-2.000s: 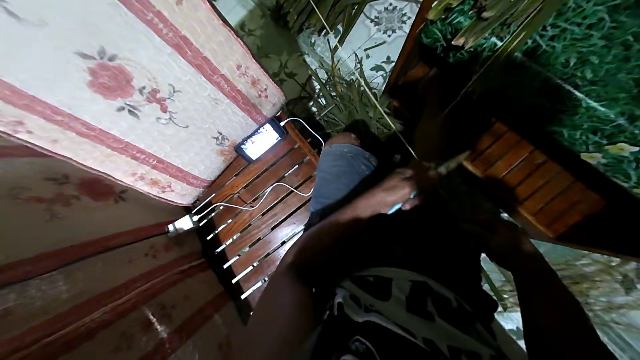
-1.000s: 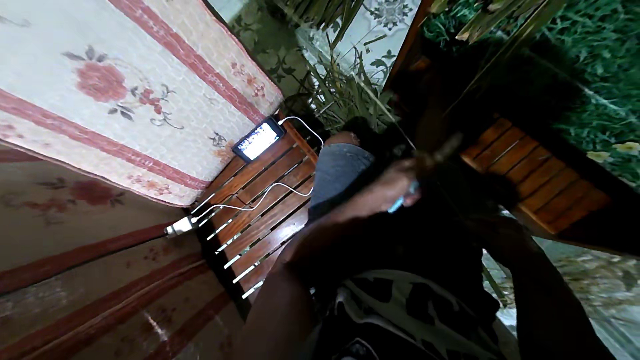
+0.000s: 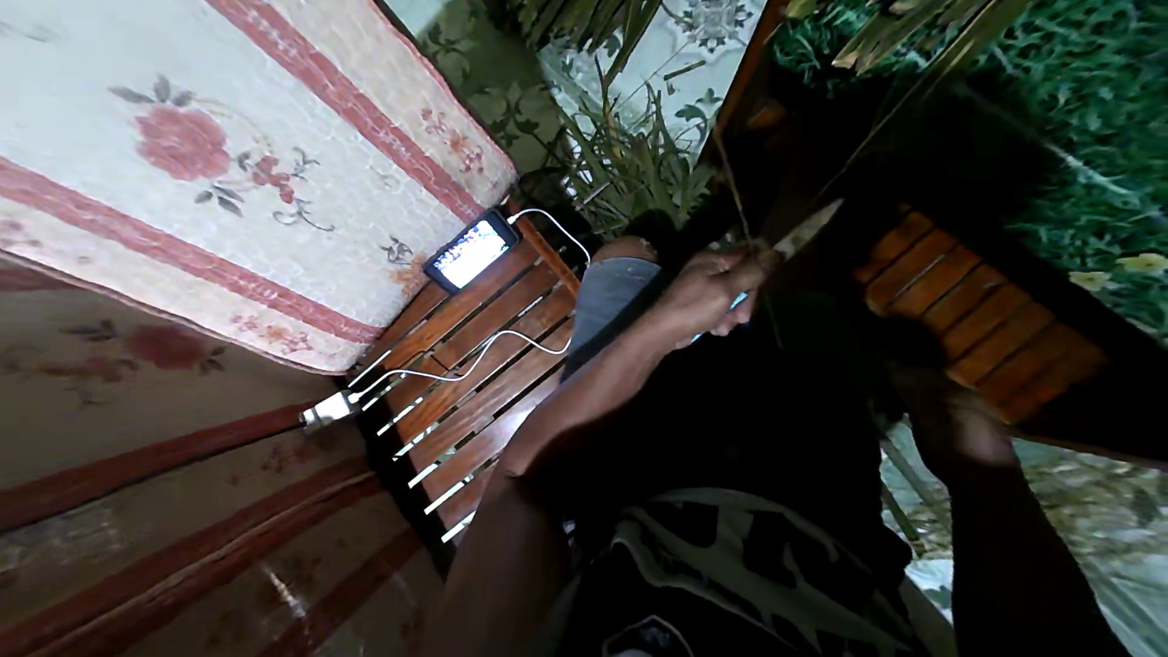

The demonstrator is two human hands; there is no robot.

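Note:
My left hand [image 3: 716,287] is closed around a knife with a light blue handle; its pale, stained blade [image 3: 808,228] points up and right. A thin dry leaf strip [image 3: 730,187] rises beside the fingers. My right hand [image 3: 958,411] is low on the right, apart from the left hand, mostly in deep shadow; its fingers and anything in them cannot be made out. Green cut leaf strips [image 3: 630,164] lie in a heap on the floor beyond my knee. Long dry palm leaves [image 3: 912,55] hang at the upper right.
A slatted wooden chair seat [image 3: 484,383] is at left, with a lit phone [image 3: 472,251], white cable and white charger [image 3: 328,411]. Floral padded fabric [image 3: 274,182] fills the left. A second slatted wooden piece [image 3: 985,310] stands right, by green artificial-looking grass [image 3: 1095,182]. The floor is patterned [image 3: 712,27].
My left hand stays in about the same area, and the knife blade now shows clearly beyond its fingers. My right hand has moved a little lower. The phone and chair have not moved.

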